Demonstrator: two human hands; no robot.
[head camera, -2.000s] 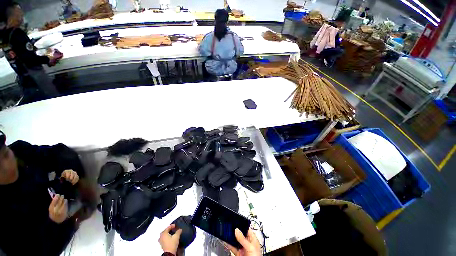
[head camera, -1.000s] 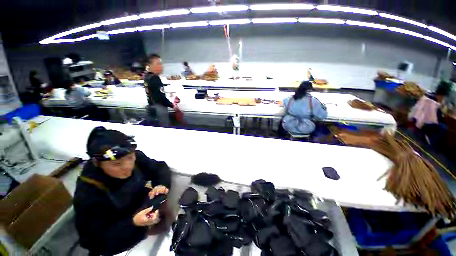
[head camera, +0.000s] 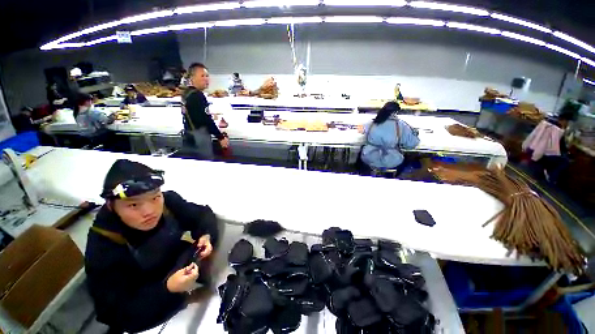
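A heap of small black rounded pouches (head camera: 385, 287) lies on the white table right in front of me, cut off by the lower edge of the picture. Some pouches show a thin pale line along an edge. One black pouch (head camera: 424, 217) lies apart on the long white table behind the heap. A black fluffy tuft (head camera: 263, 227) lies behind the heap's left part. Neither of my hands is in the picture, so what they hold cannot be seen.
A co-worker in black (head camera: 150, 261) sits left of the heap, holding a small dark piece. An open carton (head camera: 39, 277) stands far left. A brown strip bundle (head camera: 535, 225) hangs over the table's right end. Blue crates (head camera: 483, 287) stand below. People stand and sit at farther tables.
My view has swung up and left, so my hands, the phone and the pouch under my left hand have left the picture. The co-worker's face has turned up towards me.
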